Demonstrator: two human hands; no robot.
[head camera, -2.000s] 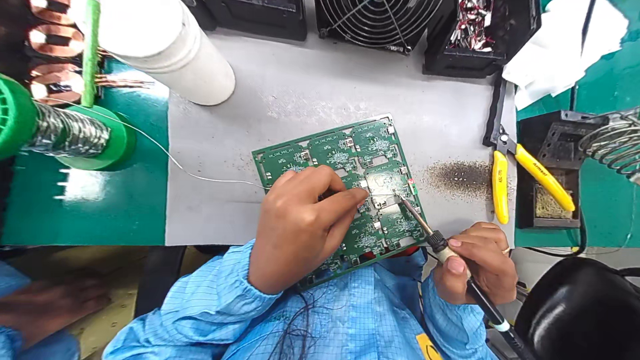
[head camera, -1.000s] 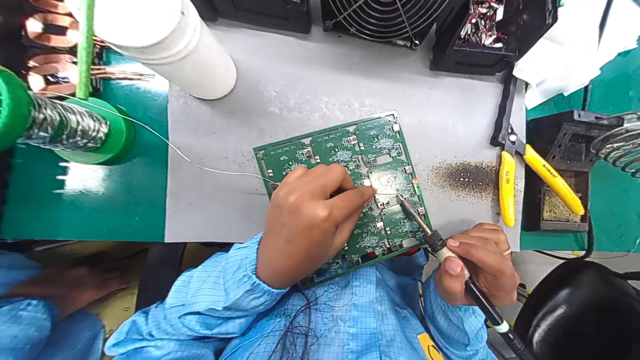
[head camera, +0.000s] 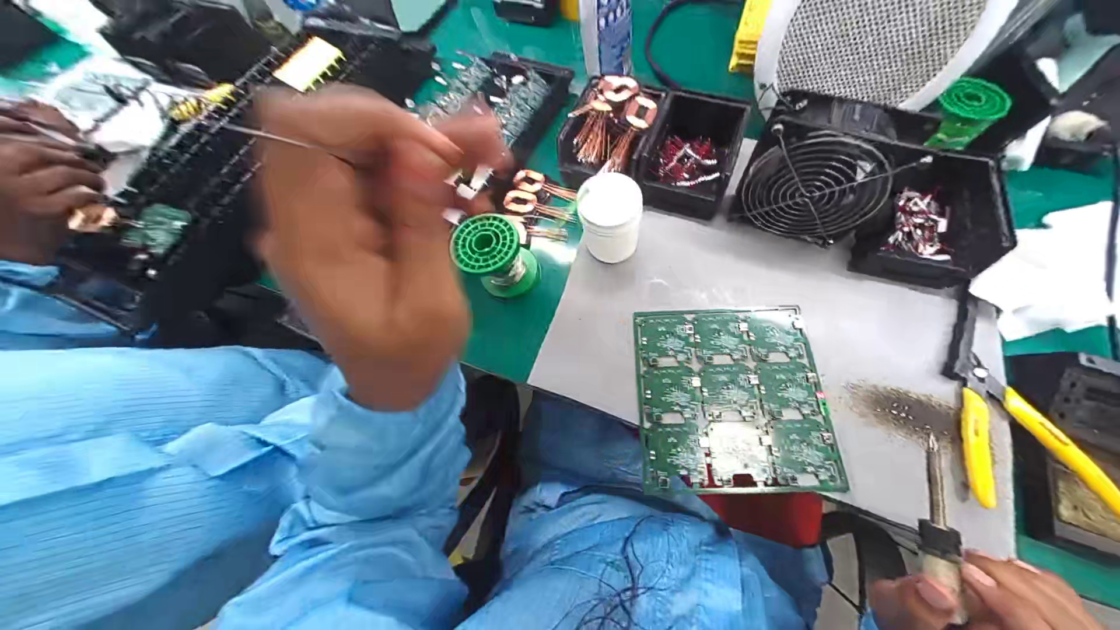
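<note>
My left hand is raised at the left, away from the board, and blurred by motion. A thin strand crosses it; whether the fingers hold anything is unclear. At the lower right my right hand grips a soldering iron, its tip pointing up beside dark specks on the mat. The green panel of circuit boards lies at the near edge of the grey mat, untouched by either hand. A green solder spool stands right of my left hand, near a white plastic bottle.
Yellow-handled cutters lie right of the iron, beside a soldering iron stand. Behind the mat are a fan and black bins of small parts. Copper coils lie near the spool. A co-worker's hand is at the far left.
My left hand has left the circuit board panel and moved up and left. The iron has come off the panel to its right, still in my right hand. The view has swung widely left.
</note>
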